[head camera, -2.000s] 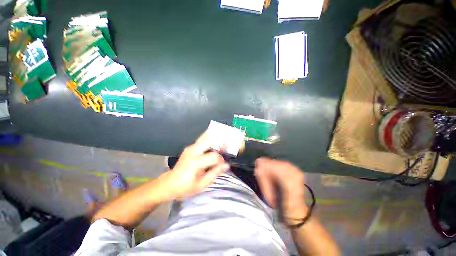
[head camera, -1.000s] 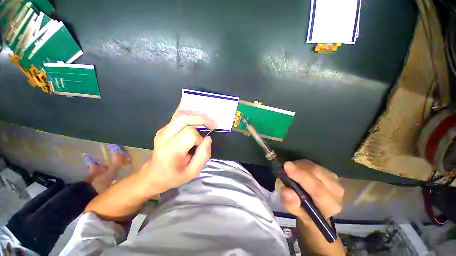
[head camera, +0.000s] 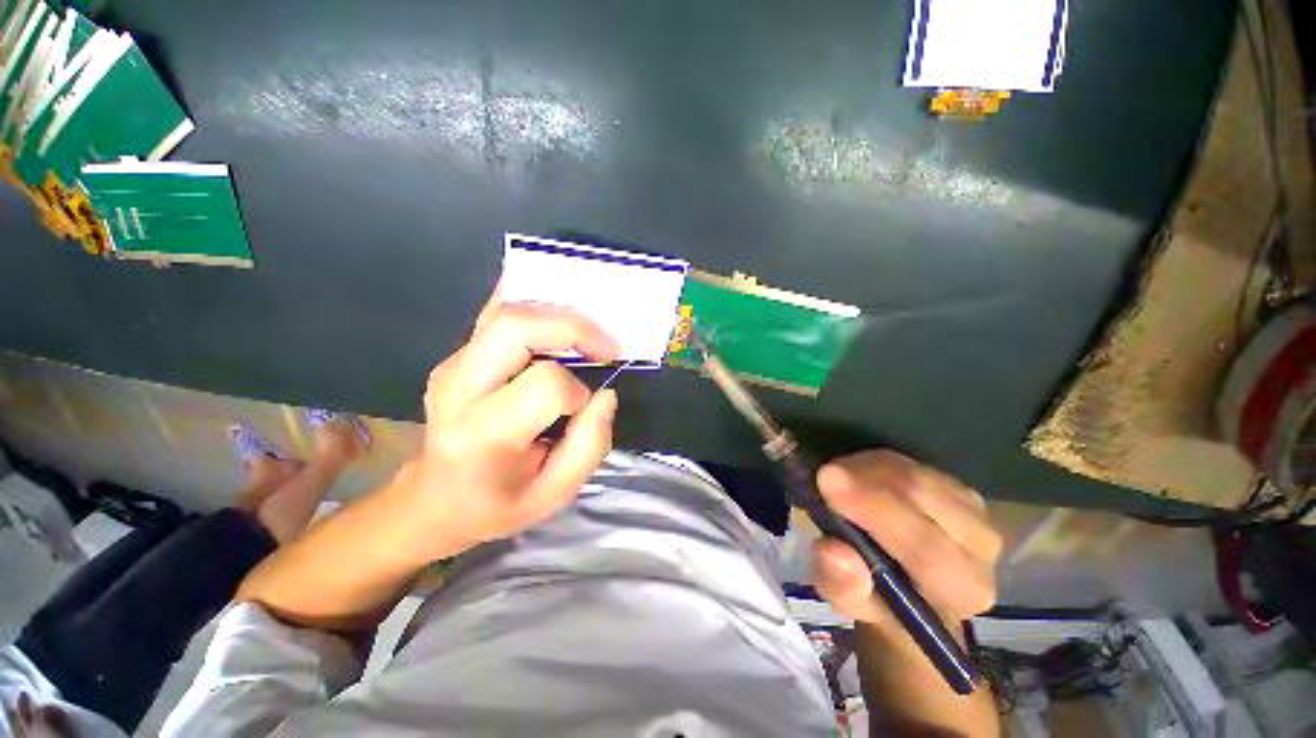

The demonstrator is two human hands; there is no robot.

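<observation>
A white display module (head camera: 592,300) with dark blue edge lines lies on the bench beside a green circuit board (head camera: 772,335). The orange-gold flex tail (head camera: 681,330) sits where they meet. My left hand (head camera: 512,418) rests fingertips on the display's lower edge and pinches a thin strand of solder wire (head camera: 613,378) between thumb and finger. My right hand (head camera: 909,541) holds the black-handled soldering iron (head camera: 883,577) like a pen. Its tip is at the flex tail joint; exact contact is hard to tell.
Fanned green-backed parts (head camera: 108,108) with gold tails lie at the left. More white displays (head camera: 987,43) lie at the upper right. A brown cardboard sheet (head camera: 1140,389) and a red-banded round item (head camera: 1282,389) are at the right. A person's bare legs (head camera: 306,483) show at lower left.
Since two seconds ago, the display was set down against the board, and the iron appeared in my right hand at the joint. In the last second, the hands barely moved; the view shifted slightly.
</observation>
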